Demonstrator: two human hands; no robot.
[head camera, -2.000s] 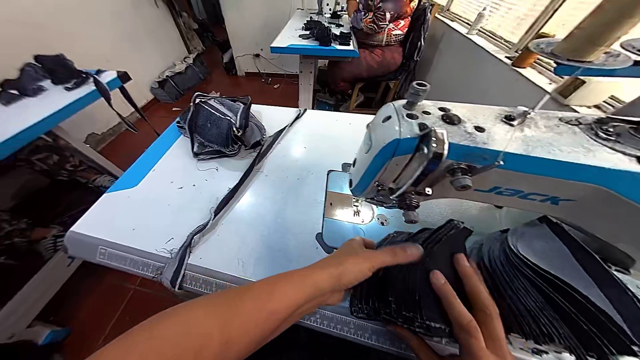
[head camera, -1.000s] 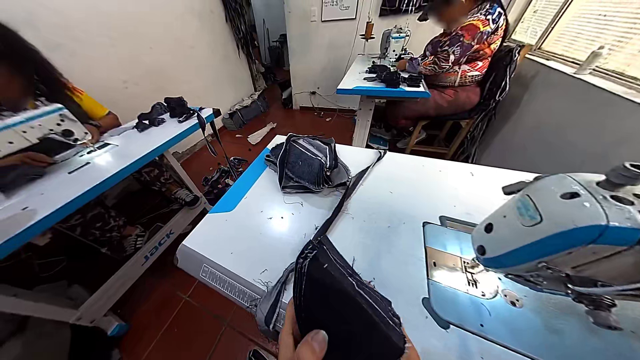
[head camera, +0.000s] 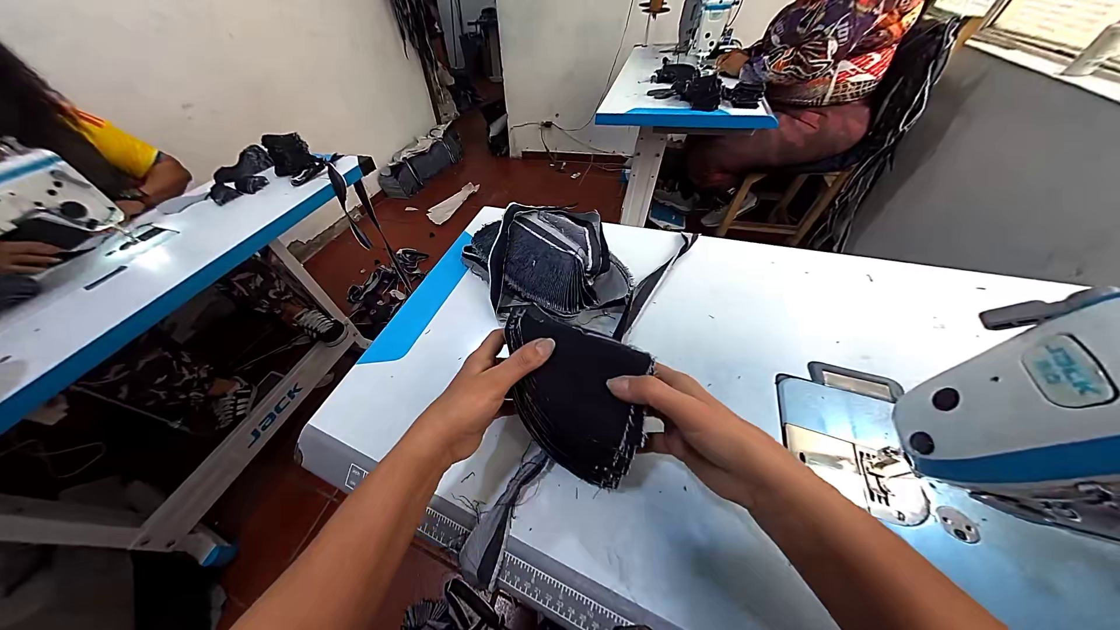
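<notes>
Both my hands hold a stack of dark, curved denim pieces with frayed edges above the white sewing table. My left hand grips its left edge, thumb on top; my right hand grips the right edge, thumb also on top. The fingers beneath are mostly hidden. Just beyond the stack sits a tied bundle of layered denim pieces. A long denim strip runs from beside the bundle toward the far edge, and a strip hangs over the near edge.
At the right stands a Jack sewing machine with its lit needle plate. A co-worker sits at another machine table on the left, and another person sits at a far table. Fabric scraps lie on the floor.
Two seconds ago my hands were on dark pieces beside the machine; now they hold a stack near the denim bundle, farther left on the table. The view has swung left.
</notes>
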